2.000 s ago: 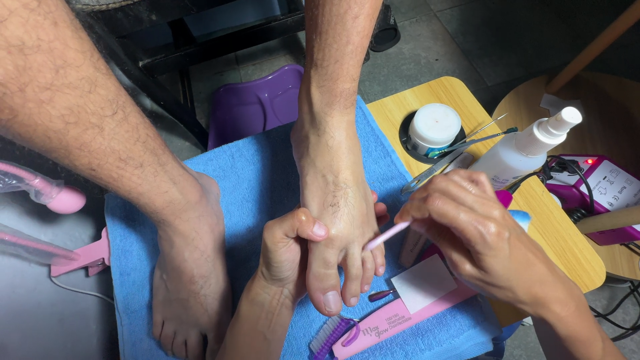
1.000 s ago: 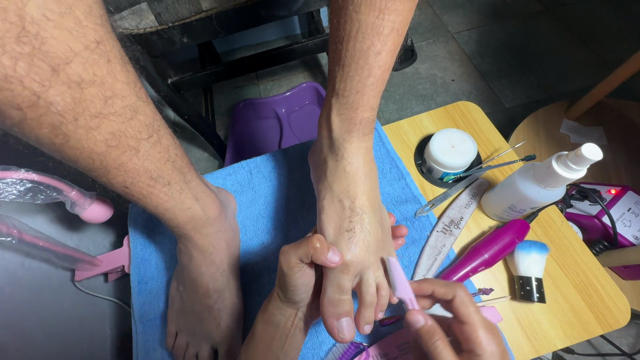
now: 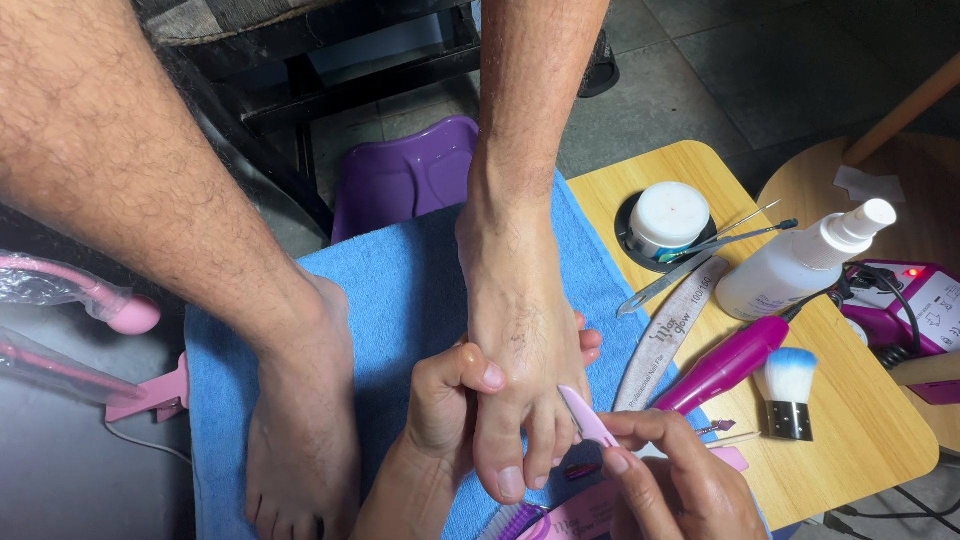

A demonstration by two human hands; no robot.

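Observation:
My left hand (image 3: 442, 405) is wrapped around the forefoot of a person's foot (image 3: 521, 322), its thumb on top and fingertips showing at the far side. In my right hand (image 3: 667, 465) is a pink razor (image 3: 589, 421), pinched between thumb and fingers, its blade edge lying against the top of the foot near the smaller toes. The person's other foot (image 3: 304, 435) rests flat on a blue towel (image 3: 405, 277). Under my hands lie a purple-bristled brush (image 3: 510, 523) and a pink nail file (image 3: 581, 514), both partly hidden.
A wooden table (image 3: 847, 420) at right holds a white jar (image 3: 670, 217), metal tools, a grey nail file (image 3: 667, 337), a spray bottle (image 3: 802, 262), a magenta electric nail drill (image 3: 724, 364) and a blue-tipped brush (image 3: 787, 394). A purple basin (image 3: 409, 176) stands behind; a pink clamp (image 3: 161, 390) is at left.
My right hand has shifted from above the toes to lower beside them, uncovering the nail drill and brush on the table. The razor now slants the other way. My left hand keeps its hold.

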